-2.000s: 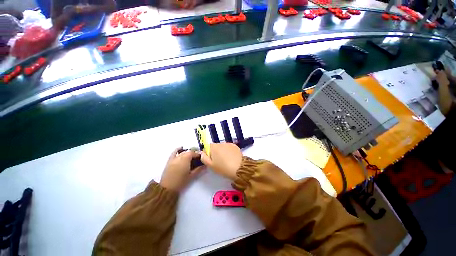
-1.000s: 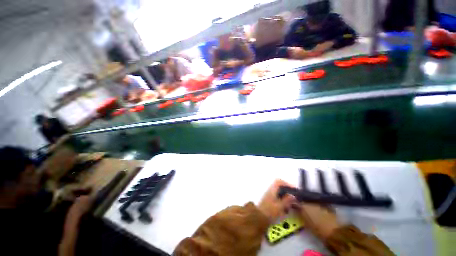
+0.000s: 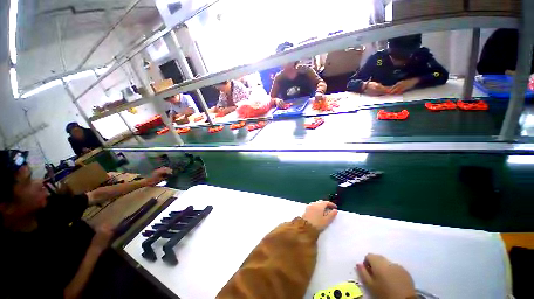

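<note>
My left hand [image 3: 321, 215] is at the belt-side edge of the white bench, its fingertips at the near end of a black charging dock [image 3: 354, 177] that reaches out over the green belt. The fingers appear to pinch that end, partly hidden. My right hand [image 3: 387, 279] is low over the bench, loosely curled, with nothing seen in it. A yellow controller [image 3: 339, 291] lies just left of it, cut off by the bottom edge of the picture.
Black docks [image 3: 175, 229] stand on the bench at left. The green belt [image 3: 263, 176] runs behind, with more docks [image 3: 190, 170] at left. A worker in black [image 3: 55, 233] sits at left. Workers across the line handle orange-red parts [image 3: 392, 115]. An orange mat [image 3: 520, 240] shows at right.
The view has swung left. The dock held in front has moved from over the bench to the belt, with my left hand following. My right hand has come off it and moved down and right.
</note>
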